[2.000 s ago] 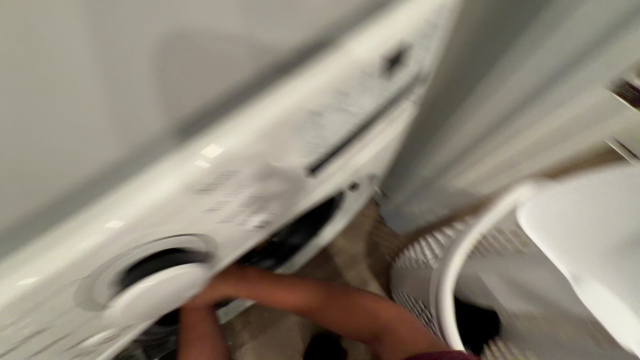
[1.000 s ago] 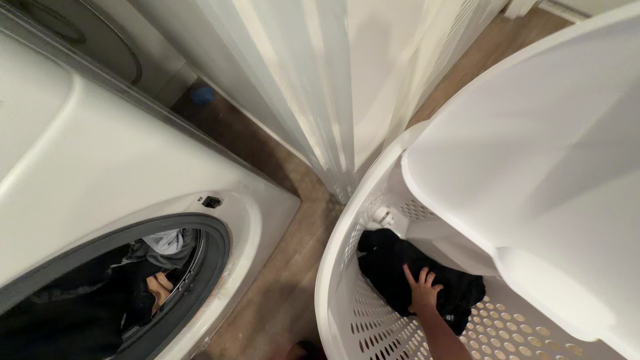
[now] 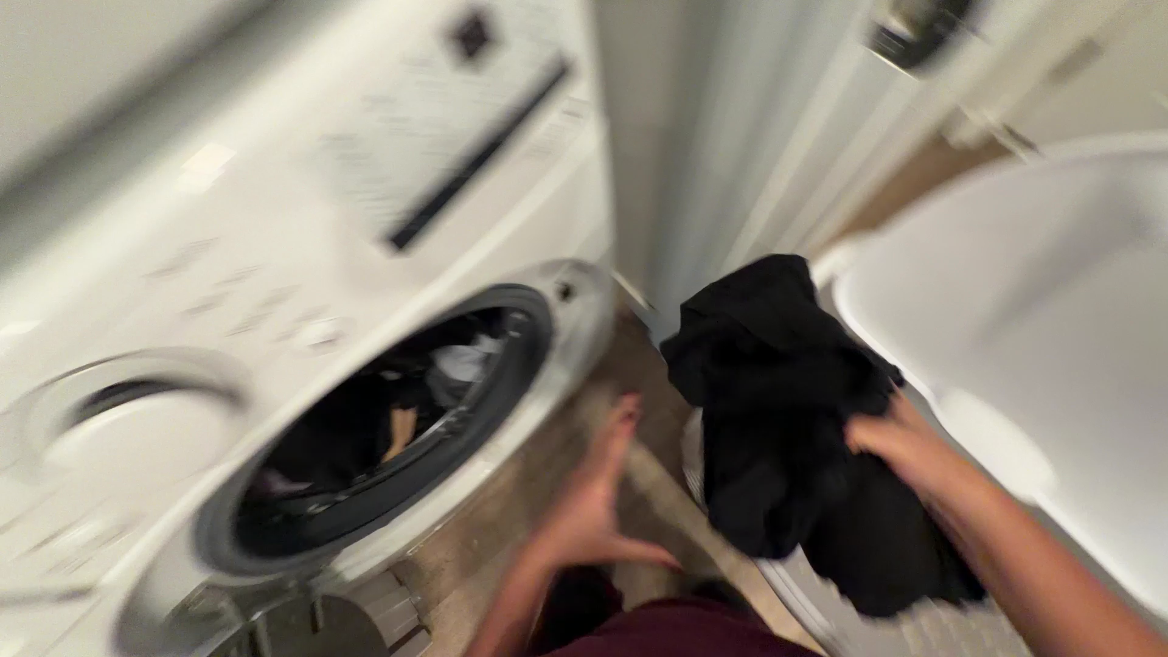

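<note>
My right hand [image 3: 899, 438] grips a bundle of black clothing [image 3: 776, 392], which hangs over the near part of a white plastic laundry basket [image 3: 922, 630]. Between the basket and the machine, my left hand [image 3: 598, 520] is held in the air with thumb and fingers spread and nothing in it. On the left is a white front-loading washing machine [image 3: 438, 228] with its round door opening uncovered. Dark clothes [image 3: 338, 438], a grey-white piece [image 3: 461, 365] and a tan piece [image 3: 400, 429] lie in its drum.
Across the right side rises a large smooth white plastic surface [image 3: 1031, 274]. The open machine door [image 3: 292, 630] shows at the lower left. A pale wall or door panel [image 3: 730, 137] stands behind, and brown flooring [image 3: 493, 538] lies below. The view is partly blurred.
The black clothing lay inside the basket under a hand one second ago; it is now lifted in my right hand. My left hand has come into view. The view has shifted toward the machine.
</note>
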